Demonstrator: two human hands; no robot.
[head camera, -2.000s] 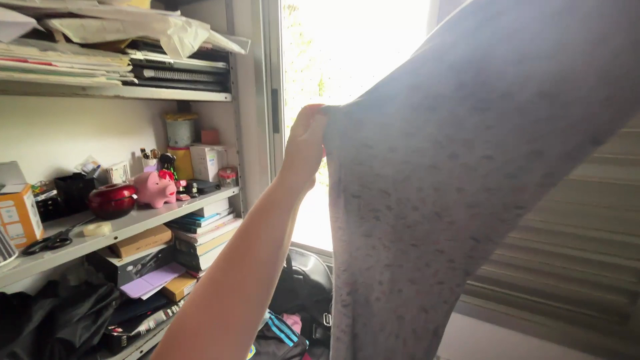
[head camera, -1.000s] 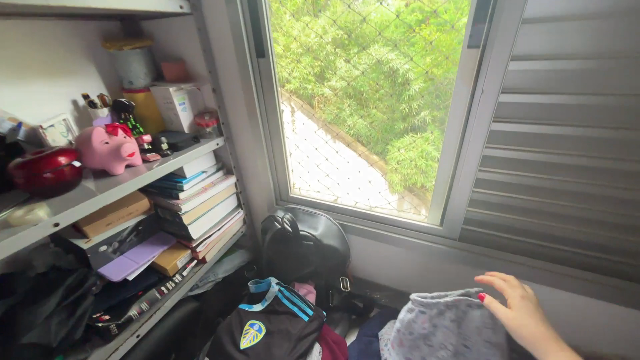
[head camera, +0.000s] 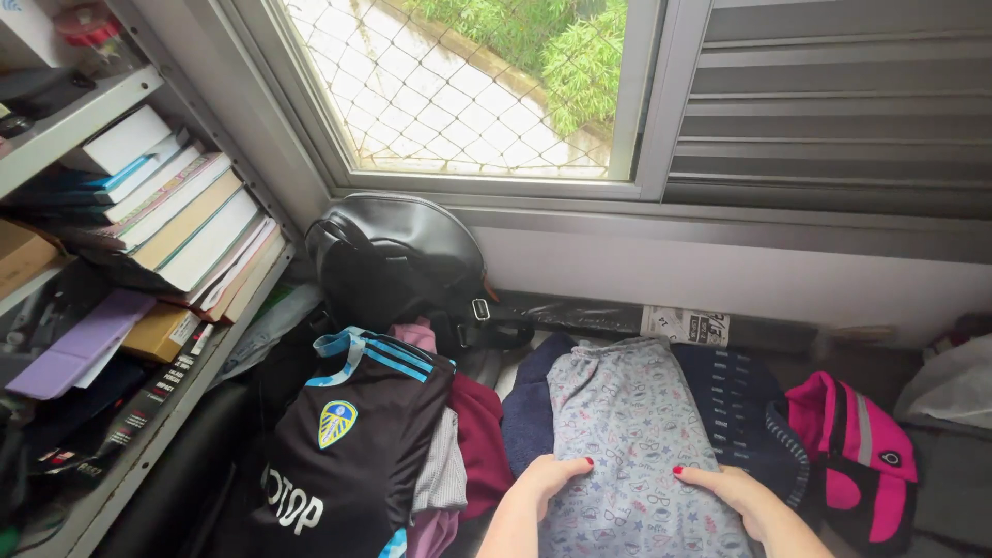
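A grey printed cloth garment (head camera: 632, 434) with a gathered waistband lies lengthwise over dark blue clothes (head camera: 725, 387). My left hand (head camera: 546, 484) grips its left edge, thumb on top and fingers hidden beneath. At the right edge my right hand (head camera: 721, 492) holds it the same way. To the left is a black sports jersey (head camera: 353, 434) with blue trim and a crest, on a pile with maroon cloth (head camera: 477, 438) and grey cloth (head camera: 439, 465). A pink and black item (head camera: 864, 457) lies to the right.
A black backpack (head camera: 395, 256) stands below the netted window (head camera: 465, 93). Metal shelves (head camera: 186, 403) with stacked books (head camera: 194, 225) rise at the left. Behind the clothes runs a long black plastic-wrapped package (head camera: 581, 314). Translucent plastic (head camera: 949, 384) is at the far right.
The grey garment, held up before the window two seconds ago, now lies flat on the clothes. Both hands are now on it; one second ago only one hand showed. The view has tilted down.
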